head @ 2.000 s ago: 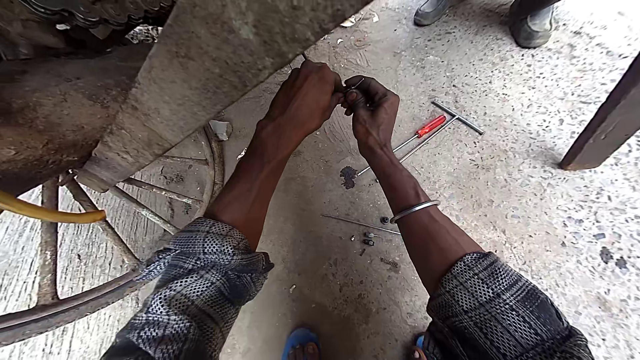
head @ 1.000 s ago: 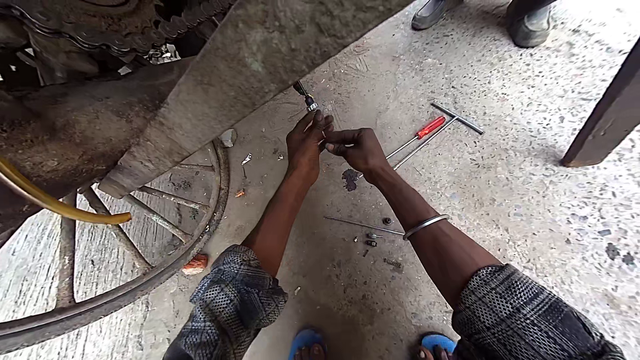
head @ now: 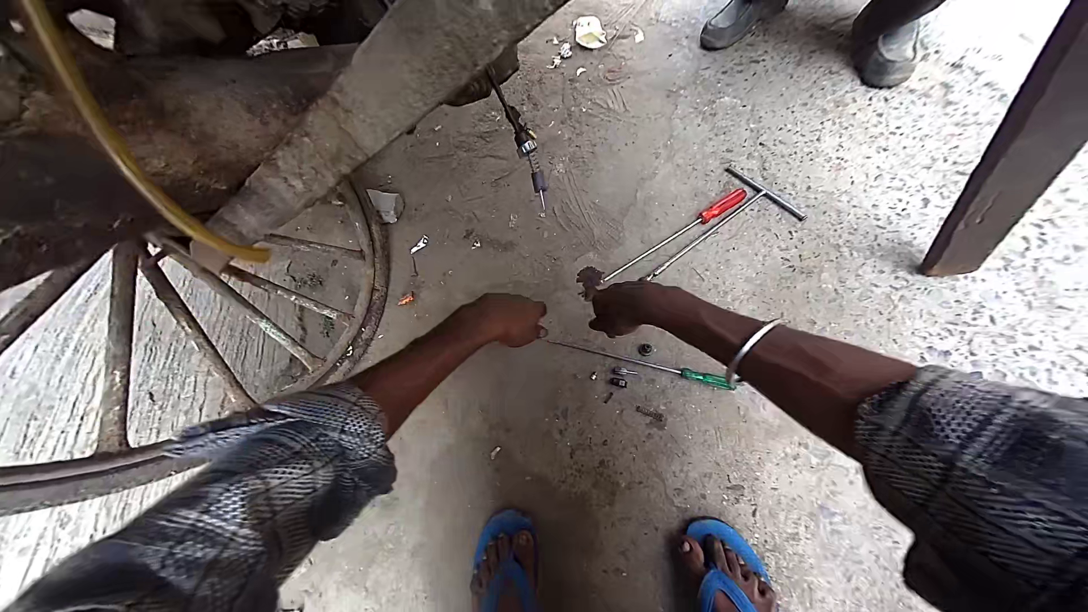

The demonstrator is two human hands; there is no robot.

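Note:
My left hand [head: 512,320] is curled low over the concrete floor, with a small ring-like bit at its fingertips that I cannot name. Near the shaft of a red-handled screwdriver [head: 722,206] and a metal T-handle wrench [head: 765,194] is my right hand [head: 623,308], its fingers bent; whether it holds anything is hidden. A green-handled screwdriver [head: 705,378] lies just below both hands. Beside its shaft are several small dark metal parts [head: 619,382] and a coil spring [head: 650,413]. Above the hands, a cable end with a spring and a thin needle [head: 533,161] hangs free.
At the upper left are a dirty metal frame [head: 340,110], a spoked wheel [head: 374,280] and a yellow hose [head: 110,140]. A dark post [head: 1003,161] stands at the right. Another person's shoes [head: 886,55] are at the top. My feet in blue sandals [head: 507,565] are below.
Both hands have come down and apart from the hanging cable end, where the left hand was a second ago. The cable's needle end now shows uncovered.

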